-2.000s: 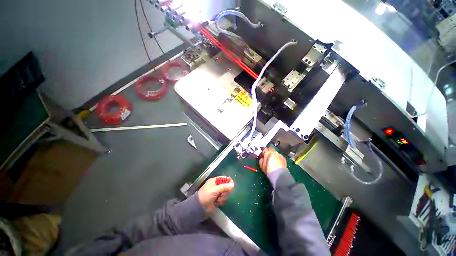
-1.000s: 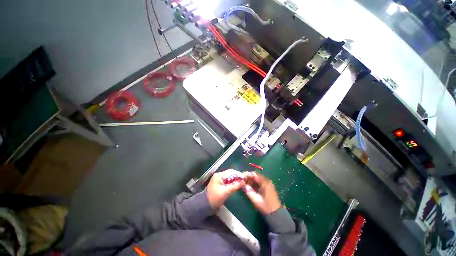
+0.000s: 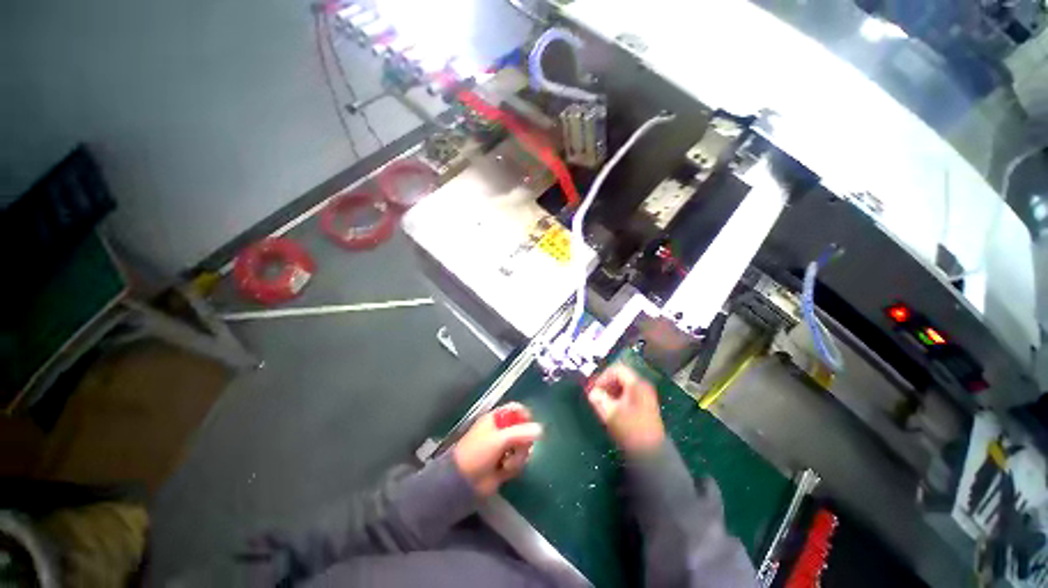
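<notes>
My left hand (image 3: 494,453) is closed around a bunch of red wire leads (image 3: 513,416) over the left edge of the green mat (image 3: 565,473); the red ends show above the fist. My right hand (image 3: 630,411) is at the far part of the mat, just in front of the metal machine outlet (image 3: 565,354). Its thumb and fingers are pinched together on a short red lead (image 3: 591,387), mostly hidden by the fingers.
A black tray at the lower right holds a row of red leads (image 3: 816,549). A pale machine cover (image 3: 494,236) and a white hose (image 3: 588,213) stand beyond the mat. Red wire coils (image 3: 274,270) lie on the floor at left. Tools (image 3: 995,488) show at far right.
My right hand reached from the outlet back to my left fist, then out again to the mat's far part. The loose red lead there no longer lies in open view. The red feed wires have shifted.
</notes>
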